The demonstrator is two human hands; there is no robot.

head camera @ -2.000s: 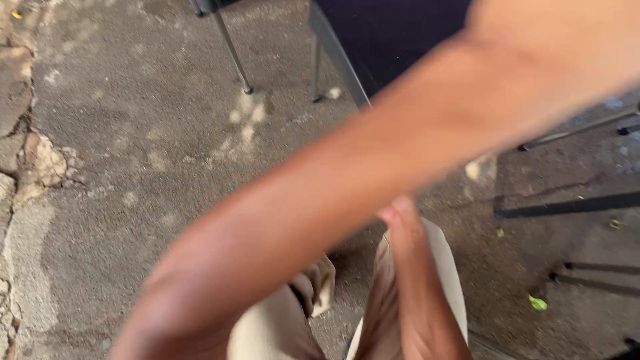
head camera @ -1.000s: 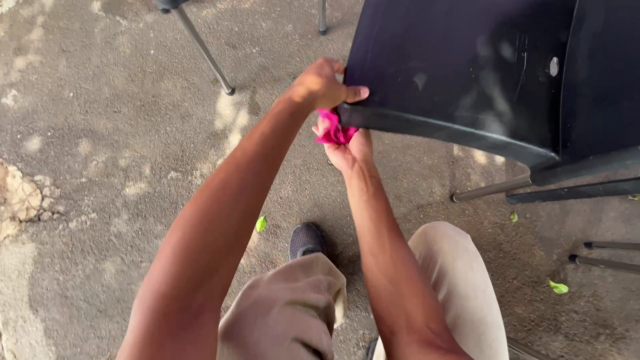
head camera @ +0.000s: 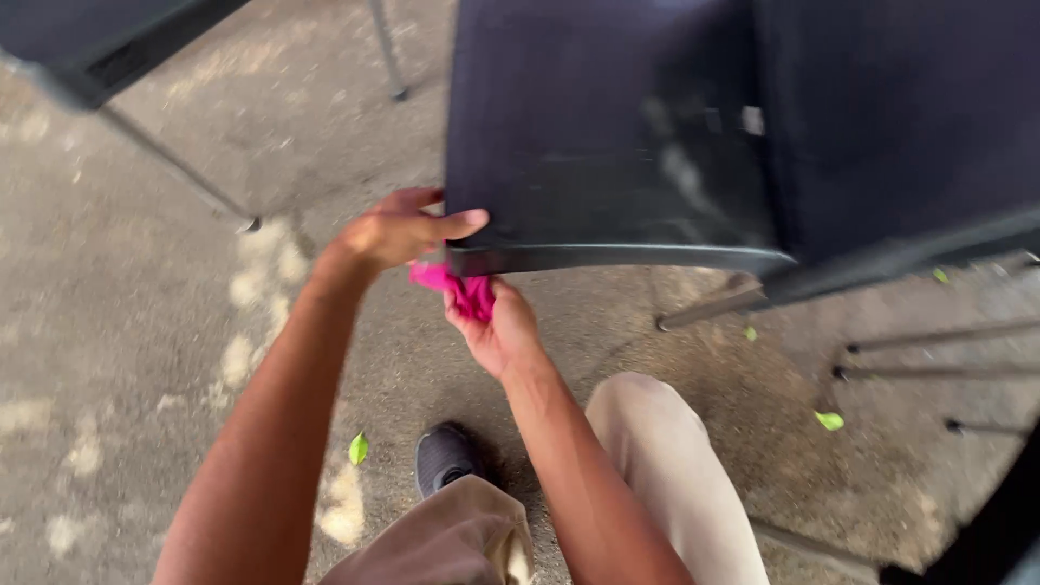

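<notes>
A dark plastic chair (head camera: 593, 162) with metal legs is tilted in front of me, its seat edge toward my hands. My left hand (head camera: 410, 229) grips the chair's near left corner, thumb on top of the dark surface and fingers behind the side edge. Just below that corner my right hand (head camera: 500, 325) holds a bright pink cloth (head camera: 470, 294) against the underside of the edge. The cloth is bunched, and part of it is hidden behind the corner.
Another dark chair (head camera: 122, 49) with metal legs stands at the upper left. Several metal legs (head camera: 942, 372) show at the right. My dark shoe (head camera: 447, 457) is on the rough pavement (head camera: 122, 325), where a few green leaves (head camera: 358, 448) lie.
Two seconds ago my left arm reached across to the upper right. By one second ago my left hand was on the chair's corner, with the pink cloth beneath it, and both hands remain there.
</notes>
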